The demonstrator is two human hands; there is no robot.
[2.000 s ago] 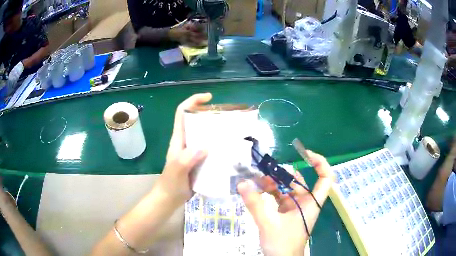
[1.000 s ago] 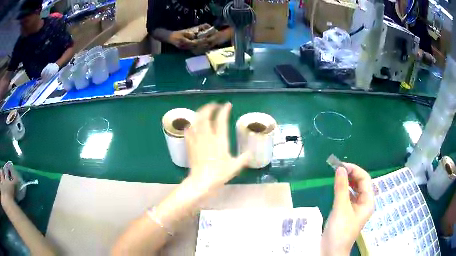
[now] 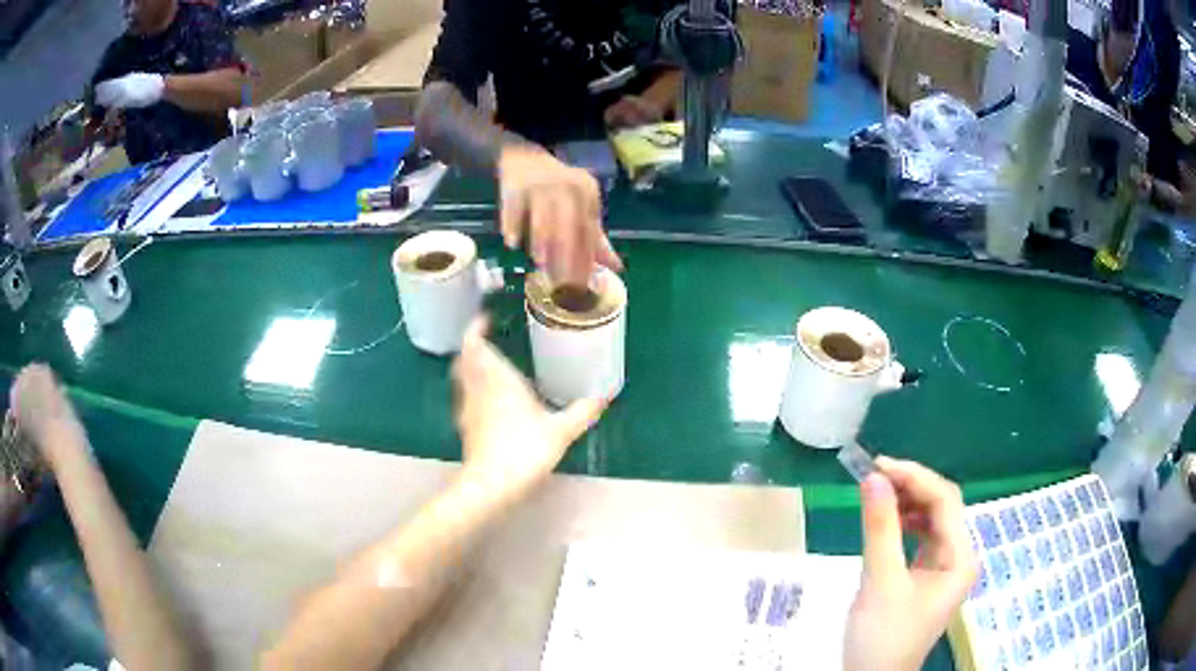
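A white product body [image 3: 577, 357] with a brown-ringed top stands on the green surface in front of me. My left hand [image 3: 516, 413] is at its lower left, slightly blurred, fingers apart; I cannot tell if it touches. Another person's hand [image 3: 558, 210] is at its top from across. A second product body [image 3: 439, 312] stands to the left and a third [image 3: 829, 387] to the right. My right hand [image 3: 916, 544] pinches a small grey sticker [image 3: 859, 460] in its fingertips. The label sheet [image 3: 682, 610], mostly bare with a few printed labels, lies left of it.
A beige cardboard sheet [image 3: 295, 524] lies under my left forearm. A thick stack of label sheets [image 3: 1056, 577] is at the right. A phone [image 3: 822, 206] and plastic-wrapped items are across the line. Grey-white housings [image 3: 315, 151] stand on a blue mat. Another arm is at the left edge.
My left hand has lowered slightly. The person opposite has reached onto the middle product body. The view has shifted, and another product body now stands apart at the right. My right hand still holds the sticker.
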